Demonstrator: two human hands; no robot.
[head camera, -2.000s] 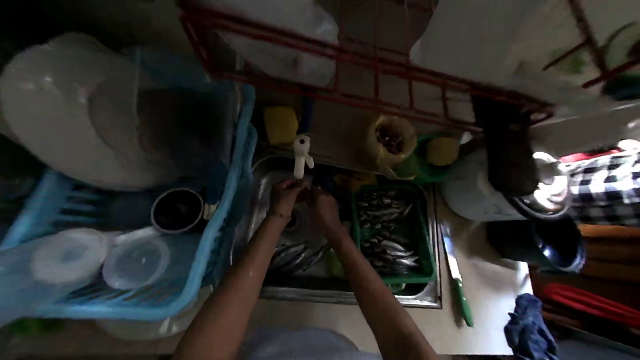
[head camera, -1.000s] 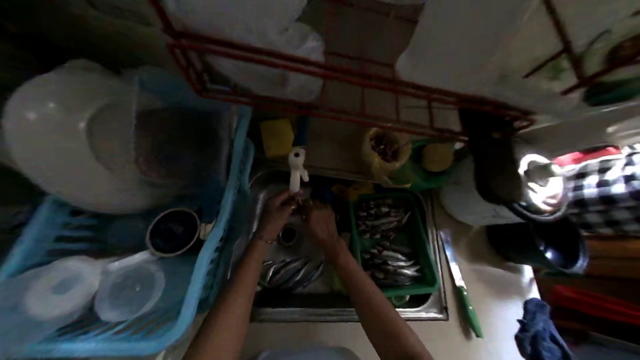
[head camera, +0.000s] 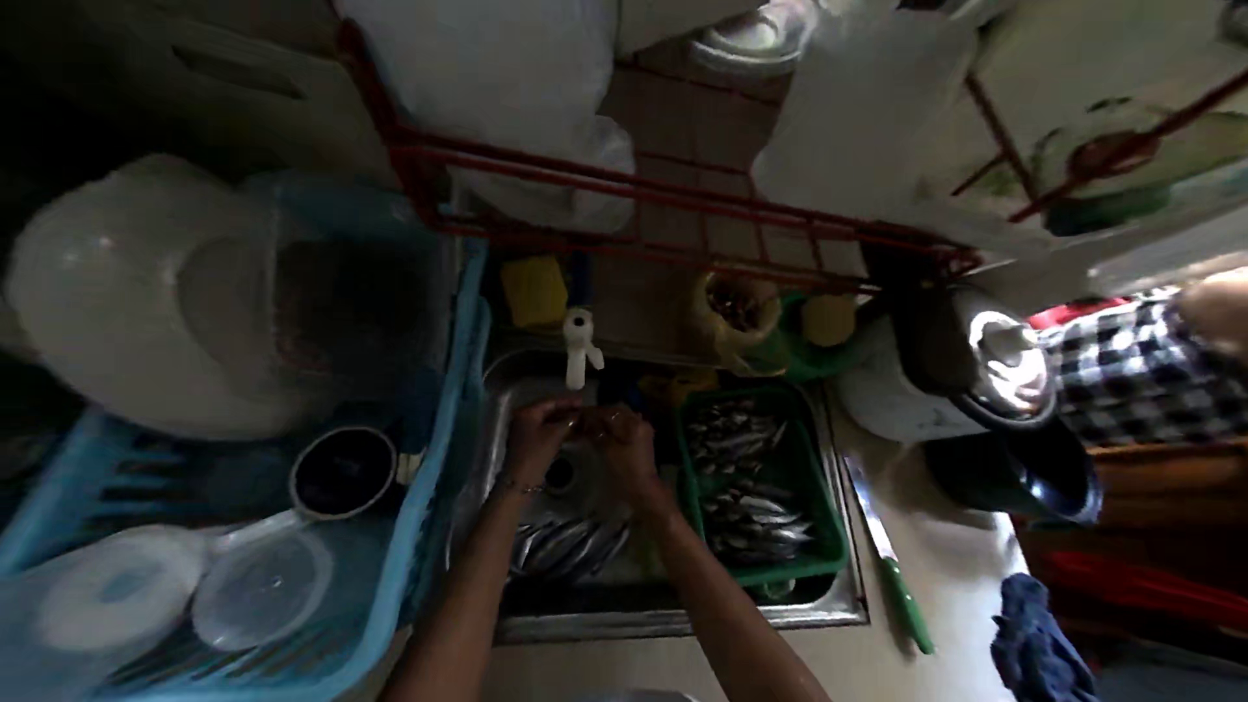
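Observation:
My left hand (head camera: 542, 435) and my right hand (head camera: 620, 447) meet over the steel sink (head camera: 682, 622), just below the white tap (head camera: 577, 349). Their fingers are bent close together around something small and dark that I cannot make out. Several small silvery fish (head camera: 569, 548) lie in the sink basin below my hands. To the right, a green plastic basket (head camera: 831, 526) in the sink holds more fish in two heaps (head camera: 760, 522). A knife with a green handle (head camera: 905, 604) lies on the counter right of the sink.
A blue dish rack (head camera: 429, 507) with bowls and a mug stands left. A red wire shelf (head camera: 663, 195) overhangs the back, near a yellow sponge (head camera: 534, 291) and a bag-lined container (head camera: 738, 304). Pots (head camera: 887, 390) and a dark blue cloth (head camera: 1039, 639) are right; a person's checkered sleeve (head camera: 1121, 366) shows beyond.
Both hands remain together below the tap, with small shifts of the fingers. At the right edge, more of the other person has come into view.

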